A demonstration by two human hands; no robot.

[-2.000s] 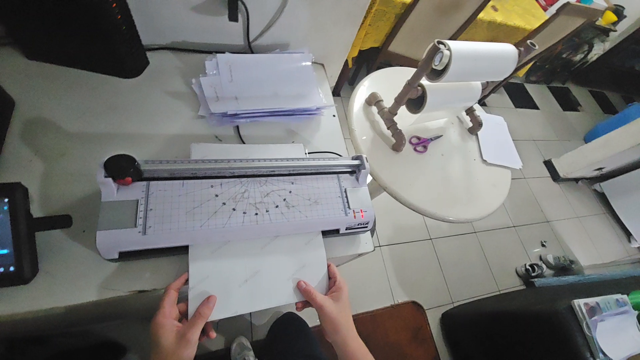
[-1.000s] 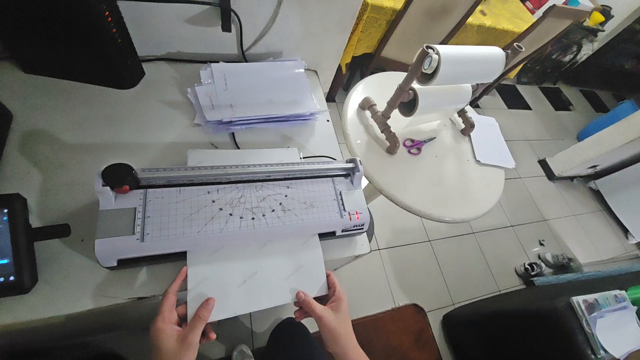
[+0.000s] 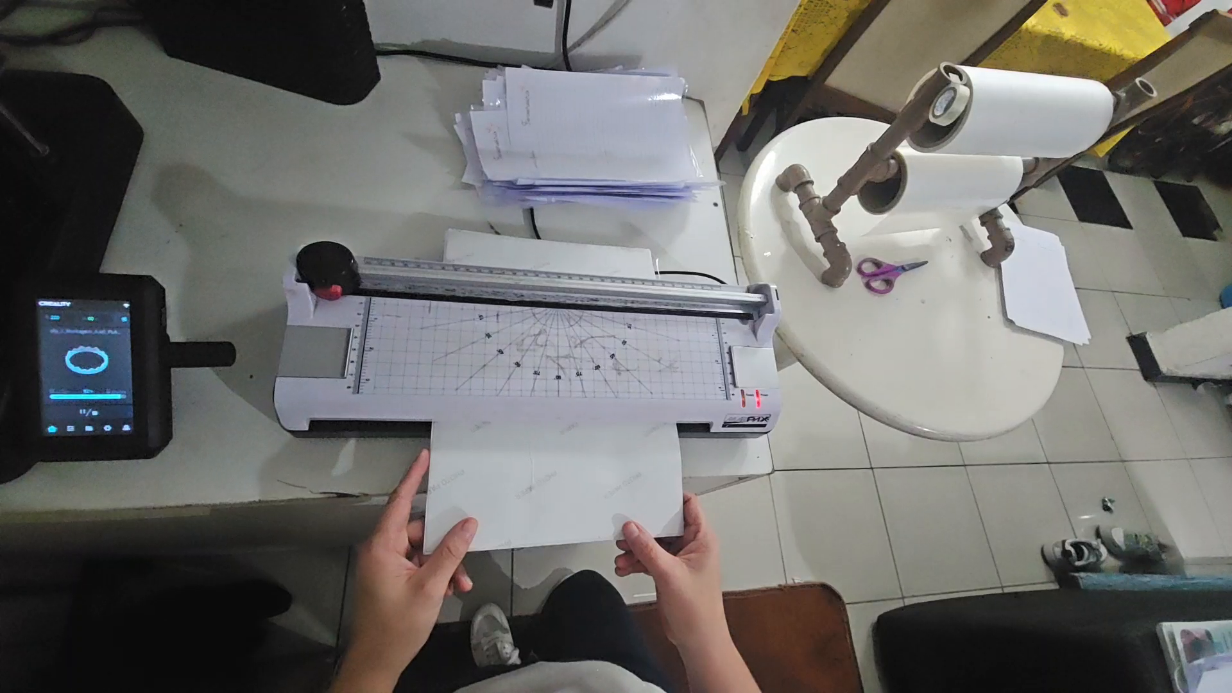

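Note:
A white sheet (image 3: pixel 553 486) sticks out of the front of a white laminator with a built-in paper trimmer (image 3: pixel 539 351). My left hand (image 3: pixel 409 577) pinches the sheet's near left corner, thumb on top. At the near right corner, my right hand (image 3: pixel 679 577) holds it the same way. Behind the trimmer rail, another white sheet edge (image 3: pixel 549 254) shows; whether it is the same sheet I cannot tell. The trimmer's black cutter knob (image 3: pixel 327 268) sits at the rail's left end, and red lights glow at the machine's front right.
A stack of laminated sheets (image 3: pixel 597 135) lies behind the machine. To the left stands a device with a lit screen (image 3: pixel 87 366). On the right, a round white table (image 3: pixel 924 385) carries a pipe stand with white rolls (image 3: pixel 1030 111), purple scissors (image 3: pixel 881 275) and white sheets (image 3: pixel 1044 279).

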